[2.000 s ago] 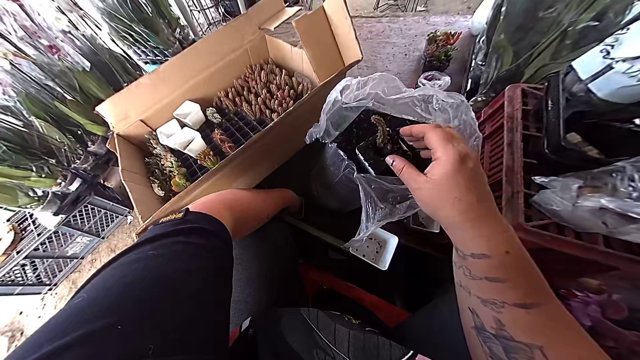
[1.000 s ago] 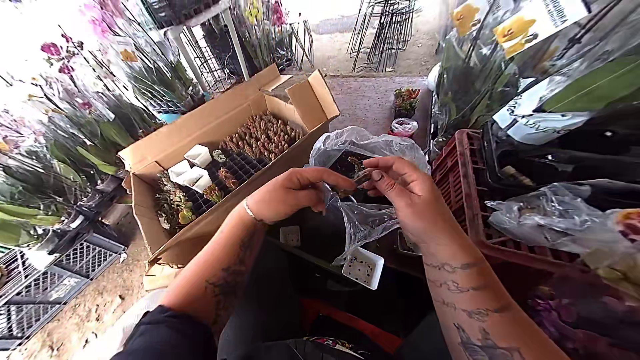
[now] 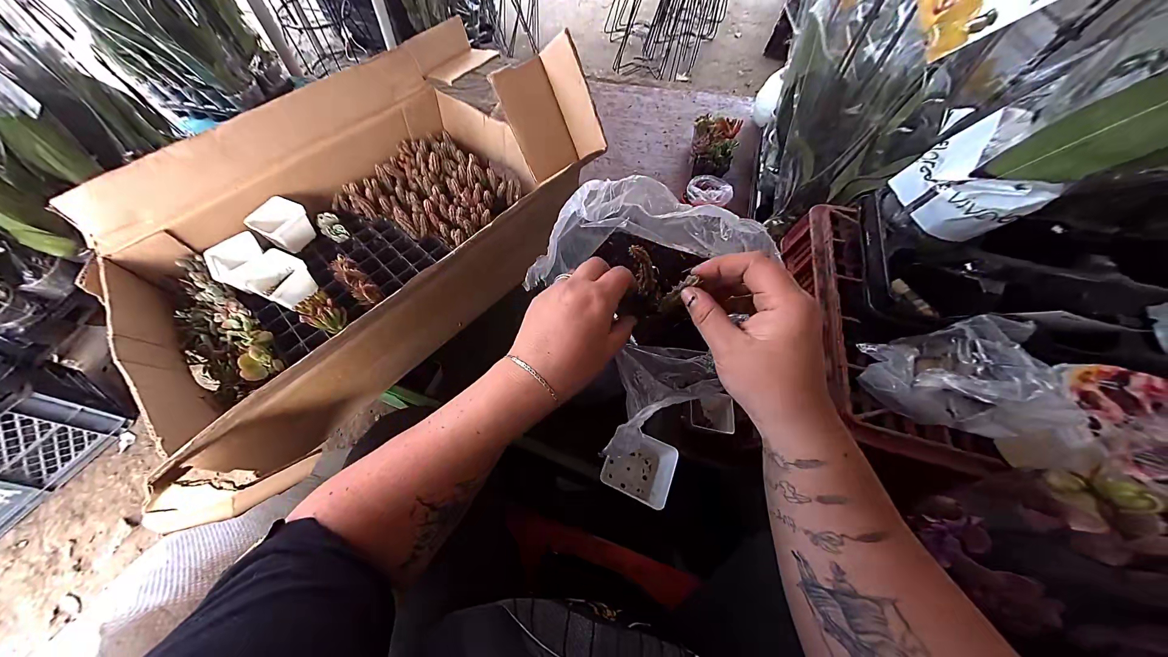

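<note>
My right hand (image 3: 762, 338) pinches a small succulent plant (image 3: 680, 294) between thumb and forefinger, over a clear plastic bag (image 3: 620, 205) with dark soil in it. At the bag's left side is my left hand (image 3: 575, 324), its fingers curled at the soil; whether they grip anything is hidden. A brownish upright succulent (image 3: 643, 269) stands between the two hands. Below the bag lies a white square plastic pot (image 3: 641, 470) with holes in its base. On the left a cardboard box (image 3: 365, 365) holds a black cell tray (image 3: 379, 246), many brownish succulents (image 3: 438, 187) and white pots (image 3: 278, 224).
A dark red plastic crate (image 3: 826, 301) with crumpled clear plastic (image 3: 976, 374) stands close on the right. Behind the bag are a small potted succulent (image 3: 714, 141) and a small container (image 3: 709, 190). Wrapped plants line both sides. A grey crate (image 3: 55, 447) sits at the lower left.
Two seconds ago my left hand was low beside the box; it has come up to the bag. Since one second ago both hands have moved apart and lower into the bag's opening.
</note>
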